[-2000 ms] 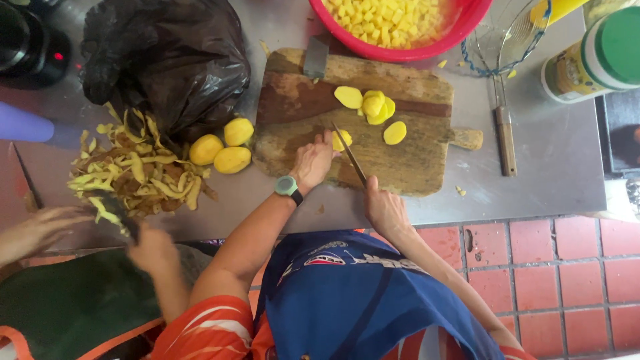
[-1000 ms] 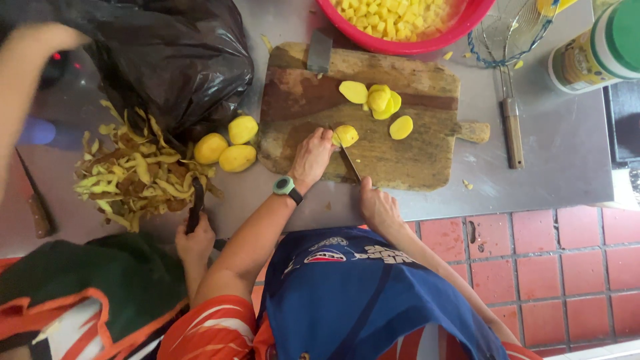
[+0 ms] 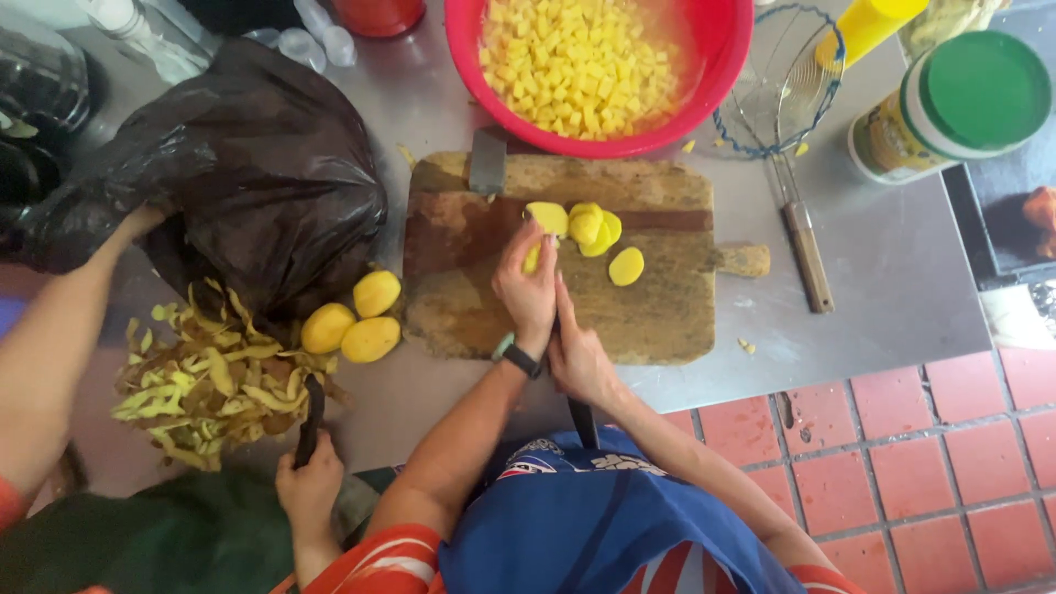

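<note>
My left hand [image 3: 528, 285], with a watch on its wrist, is over the middle of the wooden cutting board [image 3: 660, 322], its fingers on a yellow potato piece [image 3: 530, 261]. My right hand [image 3: 582, 359] is closed around a knife [image 3: 583, 422] whose dark handle end points toward the blue apron. The blade is mostly hidden by my hands. Close to my left fingertips lies a cut potato slice [image 3: 549, 217]. Further potato slices [image 3: 596, 229] overlap to the right, and a single slice [image 3: 626, 266] lies apart from them.
A pink bowl [image 3: 462, 58] of diced potato stands behind the board, near a flat metal blade [image 3: 488, 161]. Peeled potatoes [image 3: 371, 340], peelings [image 3: 214, 379] and a black plastic bag [image 3: 272, 157] are left, with a co-worker's hand [image 3: 312, 487] holding a dark-handled tool. A wire strainer [image 3: 804, 256] and green-lidded jar [image 3: 982, 95] stand right.
My hands have come together, and the knife now points back toward the apron. A slice that lay behind my left hand is now at its fingertips. The co-worker's other arm has reached to the bag.
</note>
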